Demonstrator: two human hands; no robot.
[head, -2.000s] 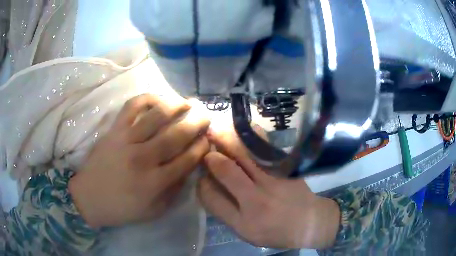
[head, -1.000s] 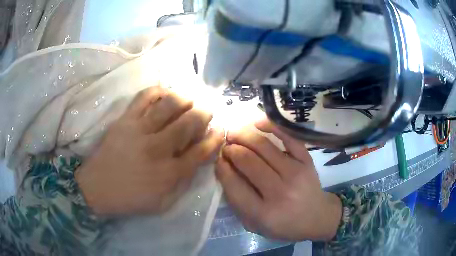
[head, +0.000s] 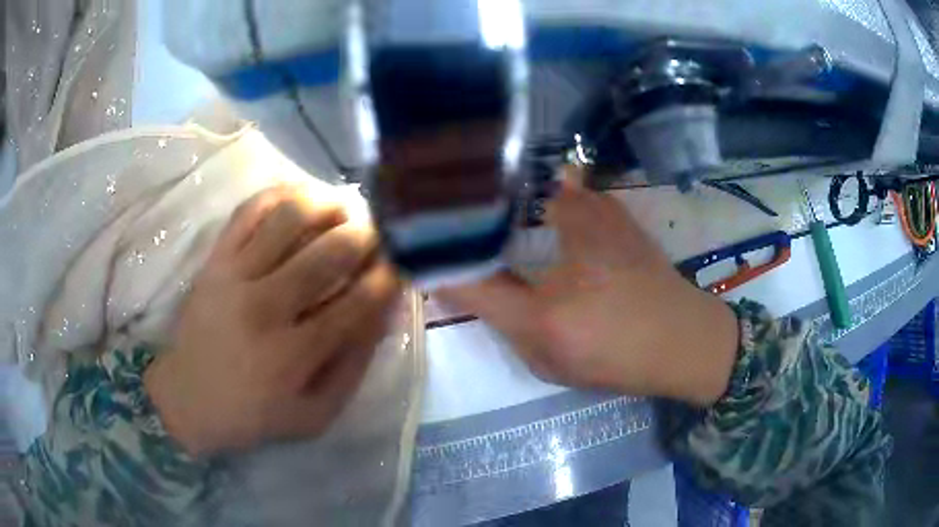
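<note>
The sheer, glittery beige fabric (head: pixel 113 242) lies in folds at the left and hangs down over the table's front edge. Its bound edge (head: pixel 414 412) runs down beside my left hand. My left hand (head: pixel 278 319) lies on the fabric with bent fingers, fingertips at the bound edge near the bright lamp glow. My right hand (head: pixel 607 293) is off the fabric, thumb and fingers apart, one finger raised to the metal parts under the machine head. The white sewing machine head (head: pixel 309 31) with a blue stripe hides the needle area and some fingertips.
Snips (head: pixel 741 270) with a blue and orange handle lie right of my right wrist. A green-handled tool (head: pixel 830 278) lies beyond them. Black loops (head: pixel 849 198) and orange-green loops (head: pixel 914 216) are at the far right. A ruler strip (head: pixel 535 427) runs along the front edge. Blue baskets (head: pixel 911 345) stand below.
My right hand has left the fabric edge and opened, reaching up under the machine head. My left hand stays on the fabric. The view has shifted, so the machine head covers the needle area.
</note>
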